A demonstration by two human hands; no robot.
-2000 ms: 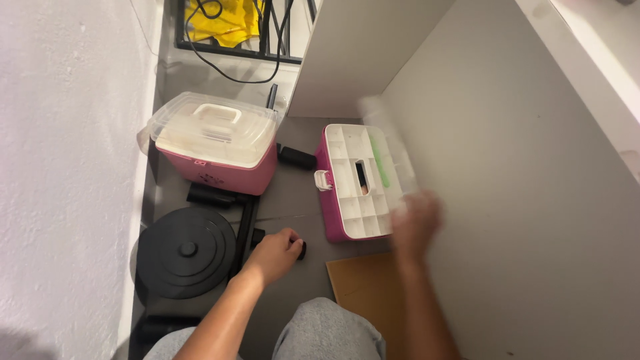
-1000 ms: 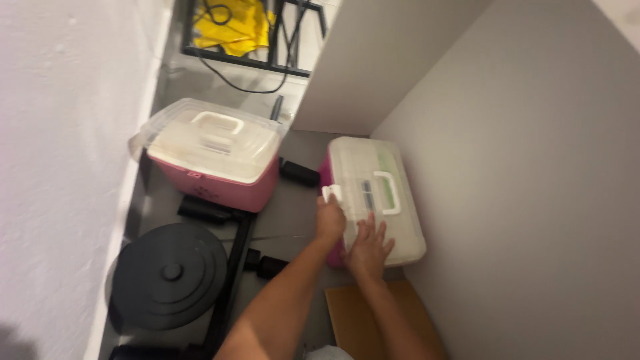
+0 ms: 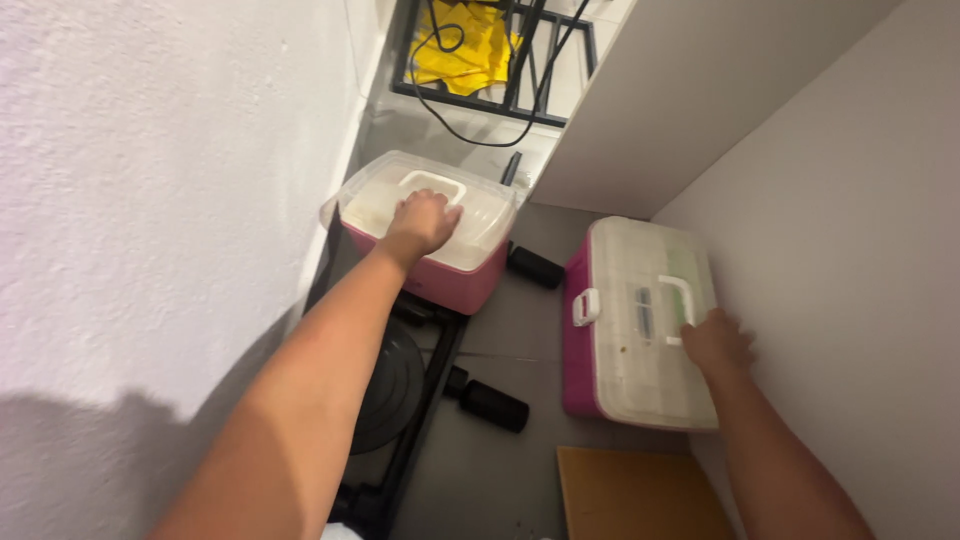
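Observation:
My left hand reaches over the pink plastic storage box on the left, its fingers at the white handle of the clear lid; whether they grip it I cannot tell. At the right, my right hand is at the far edge of the magenta storage box, beside the white handle of its translucent lid. That hand's fingers are apart and a little blurred. The lid lies down on the box, with a white latch at its left side. Compartments show faintly through it.
A black metal frame with foam-covered bars and a round black plate lies below the left box. A brown board rests at the bottom. A white wall and a grey panel flank the floor. Beyond are yellow plastic and a black cable.
The magenta box's open tray has been covered by its translucent lid. My left hand has moved from that box's latch to the left box's lid; my right hand has shifted to the magenta box's right edge.

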